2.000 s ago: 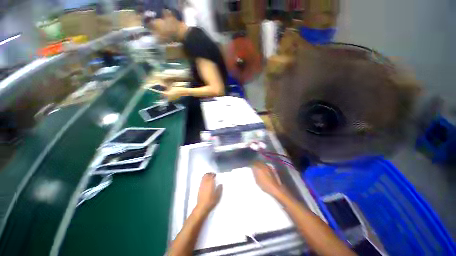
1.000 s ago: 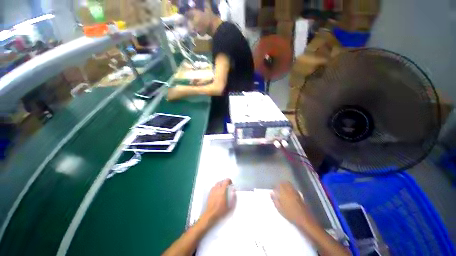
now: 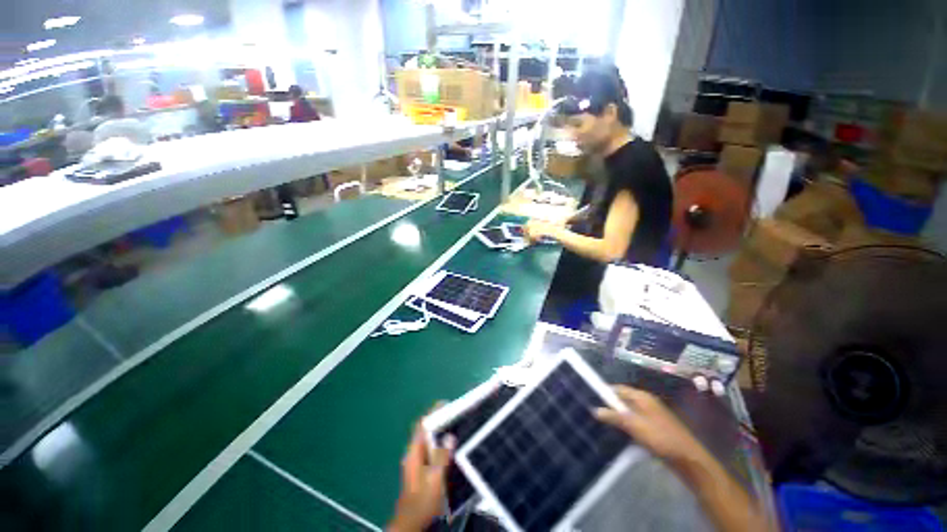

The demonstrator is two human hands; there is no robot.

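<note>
A solar panel (image 3: 545,447) with dark cells and a white frame is tilted up over the near end of the metal-topped test box (image 3: 665,488). My right hand (image 3: 659,426) grips its upper right edge. My left hand (image 3: 424,480) holds a second framed panel (image 3: 469,418) by its left edge. This panel lies partly behind the first, cells showing. A bit of white cable (image 3: 511,374) shows above the panels.
Two overlapping panels (image 3: 466,295) with a white cable lie on the green bench (image 3: 358,416). A bench meter (image 3: 675,348) stands on the box's far end. A person in black (image 3: 633,197) works beyond. A large fan (image 3: 857,384) and blue crate (image 3: 851,511) are right.
My hands have come off the white surface on the box and now hold two panels, cells showing, further left. The view has turned left and up.
</note>
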